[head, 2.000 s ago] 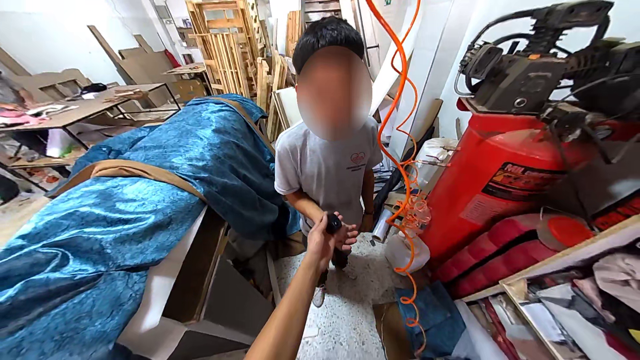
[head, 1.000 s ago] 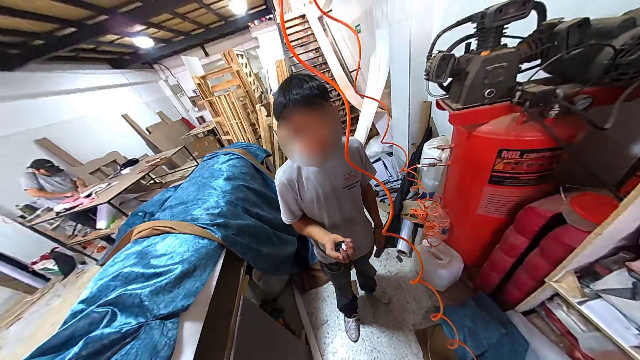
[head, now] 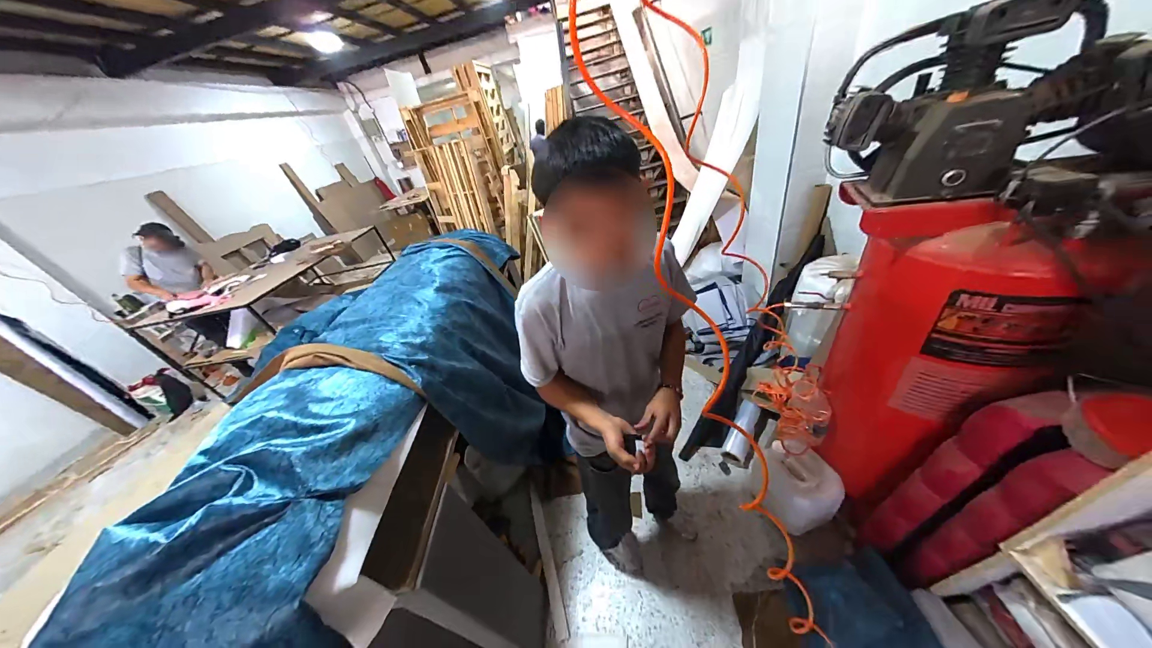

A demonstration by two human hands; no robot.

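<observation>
Neither of my hands shows in the head view. Facing me stands a person in a grey T-shirt (head: 603,333), with both hands together at waist height around a small dark object (head: 633,445) whose kind I cannot tell. At the left lies a large piece draped in blue velvet-like fabric (head: 360,315), with a brown strap (head: 346,357) across it. Orange coiled air hose (head: 670,216) hangs down in front of the person's shoulder and reaches the floor.
A red air compressor tank (head: 954,333) fills the right side, with red padded cushions (head: 981,468) below it. A white plastic jug (head: 796,490) stands on the floor. Wooden frames (head: 459,153) lean at the back. Another person (head: 166,265) works at a table (head: 261,288) far left.
Two seconds ago one of my arms reached to the person's hands; it has left the view. The person now has both hands together around the small object. The view has tilted up.
</observation>
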